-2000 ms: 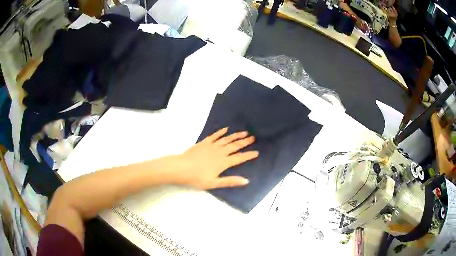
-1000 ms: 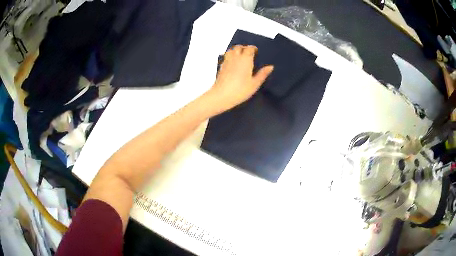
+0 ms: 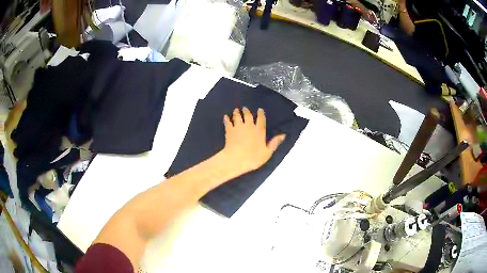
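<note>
A dark cloth panel [image 3: 213,128] lies flat on the white table [image 3: 299,165], its top edge notched. My left hand [image 3: 248,141] is bare and rests palm down on the panel, fingers apart, holding nothing. My forearm covers the panel's lower left part. My right hand is not in view. The cream-white sewing machine head [image 3: 347,240] stands at the lower right; its needle area is lost in glare.
A heap of dark cloth [image 3: 59,101] with a folded piece lies at the left, with scraps [image 3: 56,192] below. Clear plastic [image 3: 299,88] lies beyond the table's far edge. Two brown rods [image 3: 416,146] rise from the machine. Part of a person shows at the upper right.
My left hand was bent near the panel's upper left; now it lies flat with fingers spread across its middle. The view has shifted, showing more of the room beyond and the rods.
</note>
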